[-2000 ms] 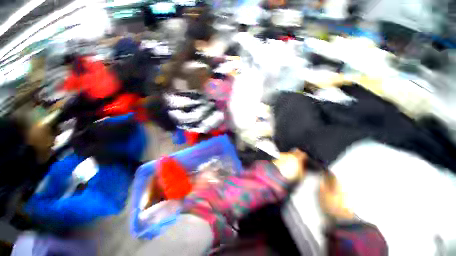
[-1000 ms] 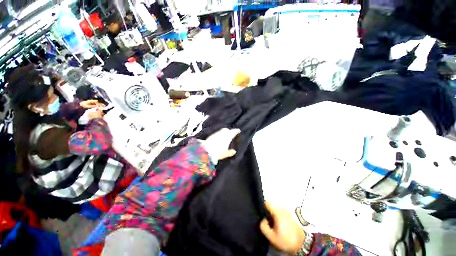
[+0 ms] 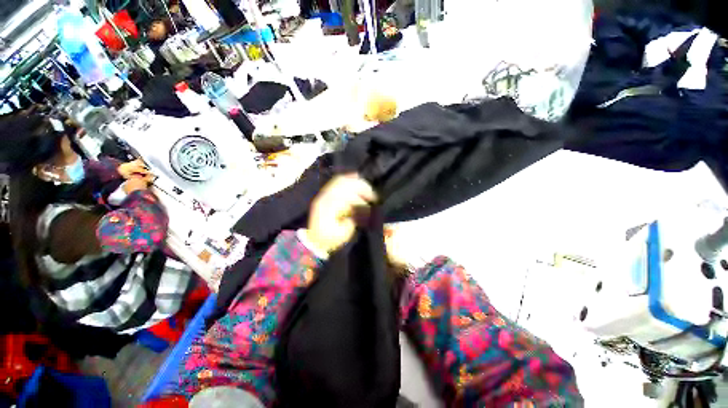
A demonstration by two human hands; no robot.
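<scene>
A black garment (image 3: 455, 159) lies across the white table, and part of it hangs down in front of me. My left hand (image 3: 342, 213) is closed on the black cloth at the near side of the heap and holds it up. My right hand (image 3: 393, 249) is mostly hidden behind the raised cloth; only a blurred bit of it shows beside the cloth's right edge, so its grip cannot be seen.
A sewing machine (image 3: 650, 295) stands at the right, with black-handled scissors (image 3: 693, 392) below it. Navy garments (image 3: 654, 103) lie at the far right. A masked person (image 3: 88, 231) sits at the left by a machine with a round grille (image 3: 195, 158). A blue crate edge (image 3: 185, 347) shows at lower left.
My left hand has closed on the cloth and raised it. My right hand has moved from the table's near edge to the left, beside my left hand. The hanging cloth is gathered narrower.
</scene>
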